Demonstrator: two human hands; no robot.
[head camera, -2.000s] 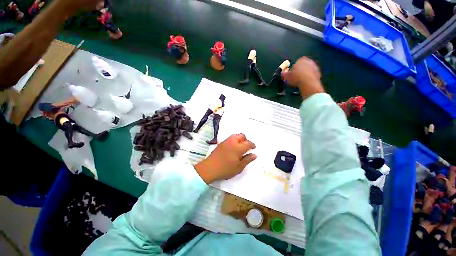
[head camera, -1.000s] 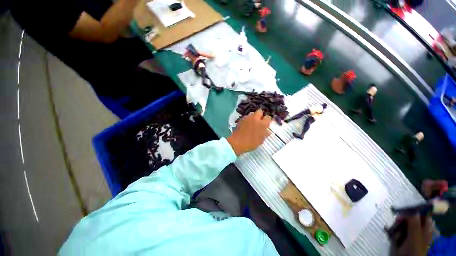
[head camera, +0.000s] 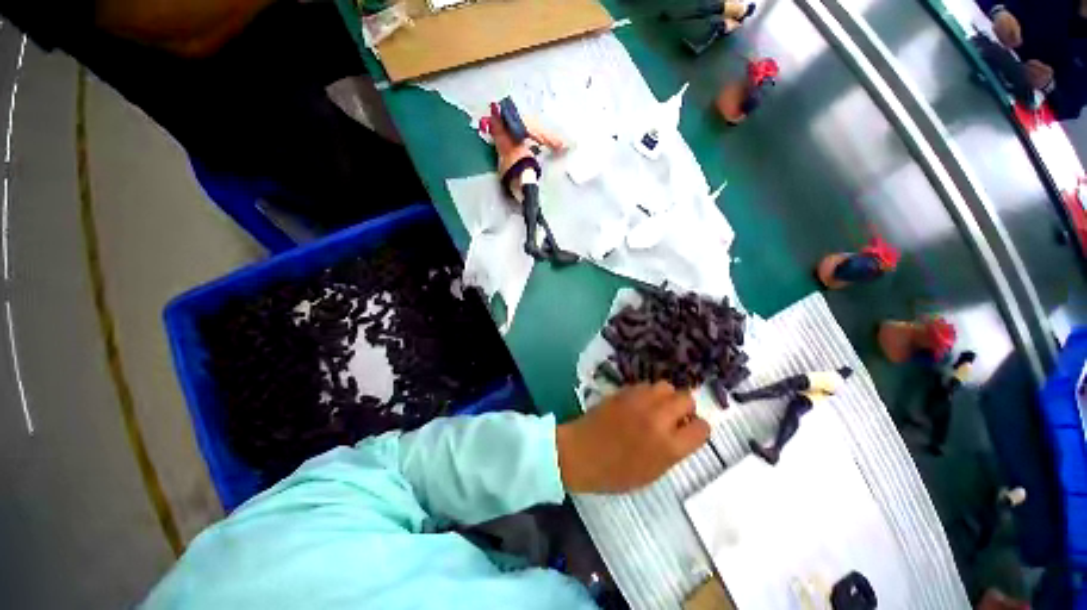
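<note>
My left hand (head camera: 638, 437) is at the near edge of a heap of small dark brown parts (head camera: 679, 340), its fingertips curled together; whether they pinch a part is hidden. A figure lower body (head camera: 795, 403) with cream hips and two black legs lies just right of the heap, on the ribbed foam sheet (head camera: 644, 536) and the edge of the white work sheet (head camera: 787, 512). A dark rounded block (head camera: 853, 591) lies on the sheet, cut by the bottom edge. My right hand is not recognisable; a small reddish-brown patch at the lower right edge is unclear.
A blue bin (head camera: 203, 393) of dark pieces stands below the table at left. A figure (head camera: 525, 179) lies on torn white paper. Red-topped parts (head camera: 861, 262) and black-legged parts lie on the green conveyor. Another person's dark clothing (head camera: 274, 131) is at upper left.
The view has shifted, so the work sheet sits lower and the cups are out of frame. My left hand stays by the heap. The right hand and its black-legged figure part have left view.
</note>
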